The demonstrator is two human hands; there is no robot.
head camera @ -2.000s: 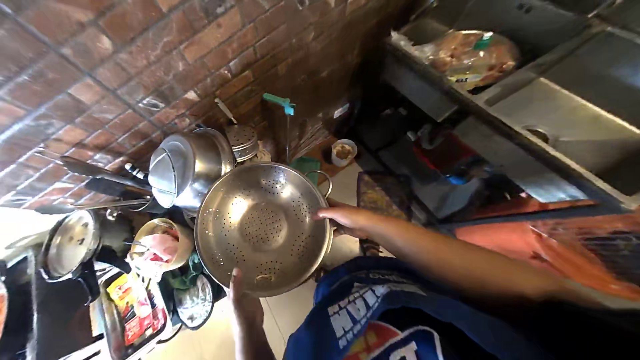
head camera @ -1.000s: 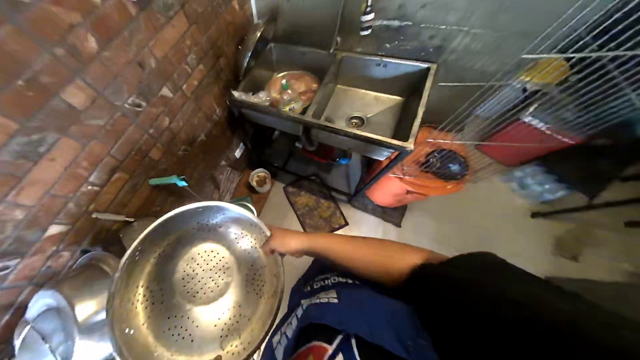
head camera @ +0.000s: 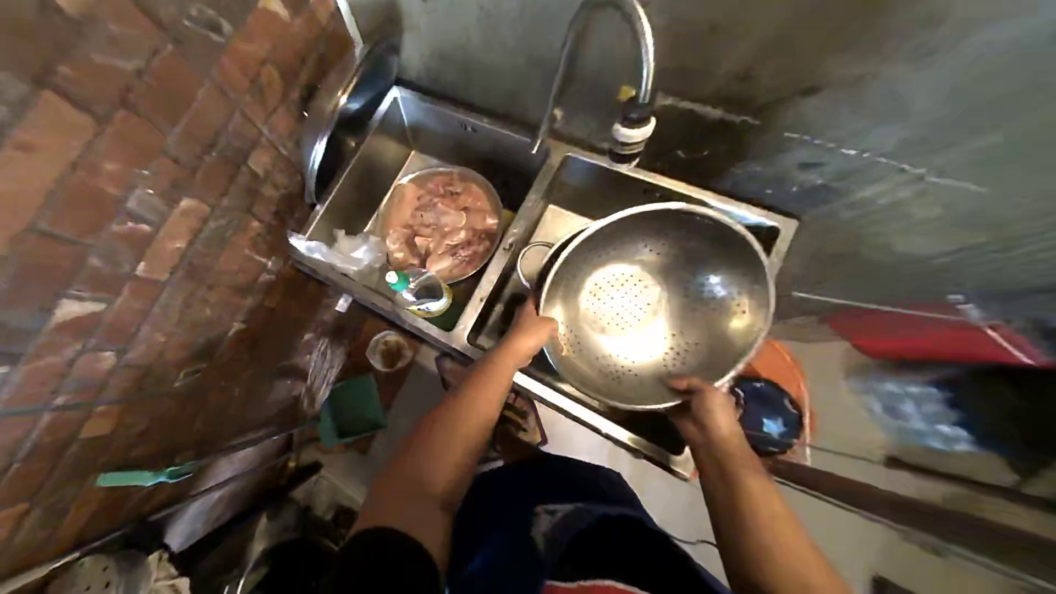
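A large perforated metal colander [head camera: 660,305] is held over the right basin of a double stainless steel sink [head camera: 536,206]. Its bowl faces me and looks empty. My left hand [head camera: 530,332] grips the rim at the lower left, just below a loop handle. On the lower right rim, my right hand [head camera: 705,406] holds on, its thumb inside the bowl. In the left basin sits a round bowl of raw meat [head camera: 445,223], apparently chicken. Beside it lie a clear bottle with a green cap [head camera: 421,292] and a crumpled plastic bag [head camera: 351,254].
A curved faucet [head camera: 648,74] rises behind the basins. A large round metal lid [head camera: 338,124] leans at the left end. A brick wall [head camera: 148,214] runs along the left. On the floor side are a small tub [head camera: 390,351], a green container [head camera: 353,410] and an orange container [head camera: 788,371].
The view has swung round to the sink. The colander, near the pots by the brick wall two seconds ago, is now above the right basin. Both hands hold it.
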